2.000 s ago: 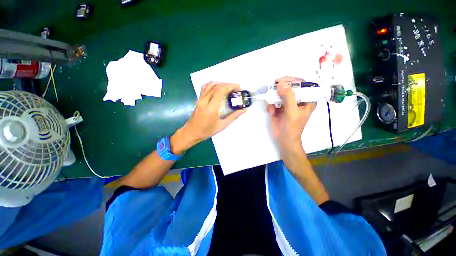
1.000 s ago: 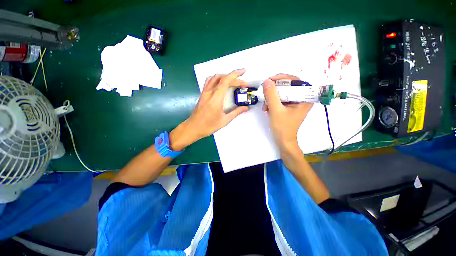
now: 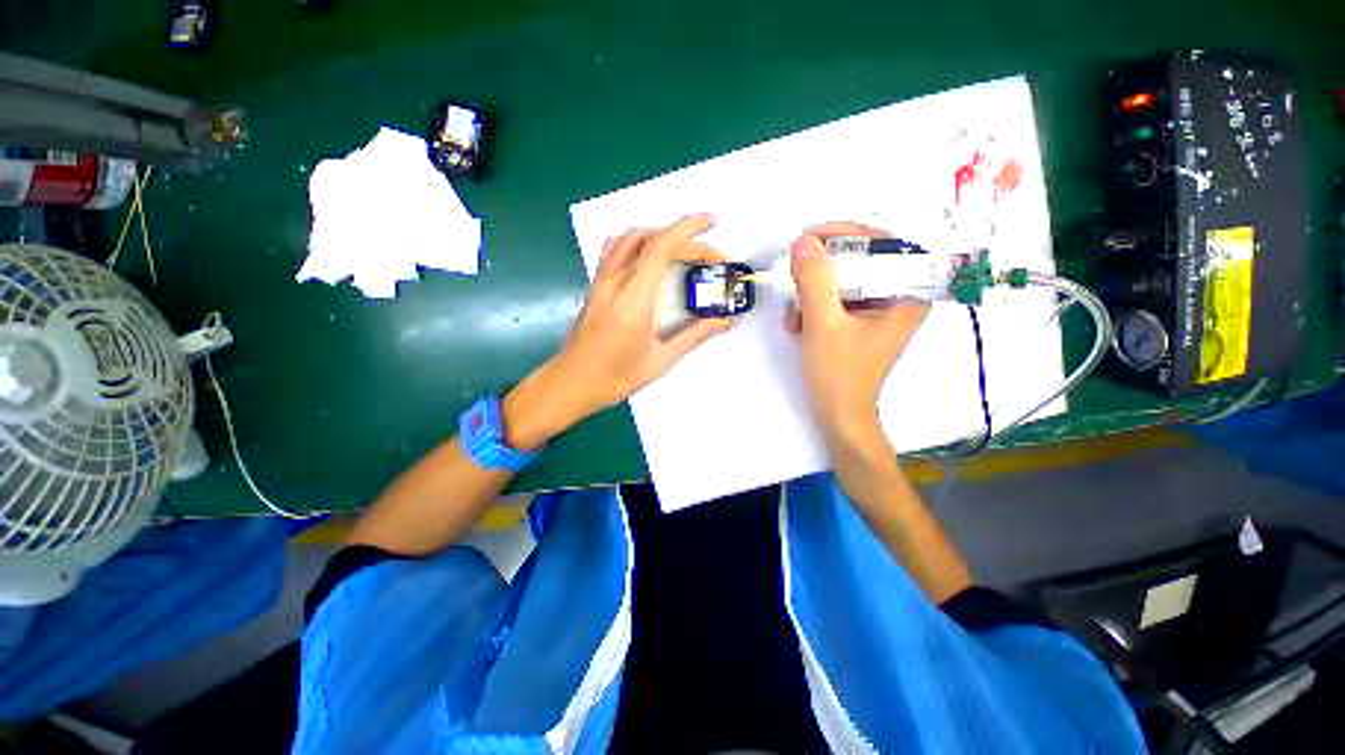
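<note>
My left hand (image 3: 627, 322) holds a small black electronic unit (image 3: 718, 291) with a pale face, over the white paper sheet (image 3: 708, 428). My right hand (image 3: 851, 332) holds the dispensing syringe (image 3: 885, 276) like a pen, level, its tip pointing left at the unit's right edge. Whether the tip touches the unit cannot be told. The green adapter head (image 3: 972, 277) sits at the syringe's rear, with a clear air hose (image 3: 1099, 332) and a thin black cord (image 3: 981, 369) running from it.
The black dispenser controller (image 3: 1207, 192) stands at right. A second unit (image 3: 457, 136) lies beside ragged white paper (image 3: 391, 214); another unit (image 3: 188, 22) is at upper left. A white fan (image 3: 89, 391), a metal bar (image 3: 89, 111) and a red-labelled bottle (image 3: 74, 179) are at left.
Since two seconds ago, the held unit and syringe have shifted slightly in my hands, and the hose bends differently. The view has moved a little. Both holds remain.
</note>
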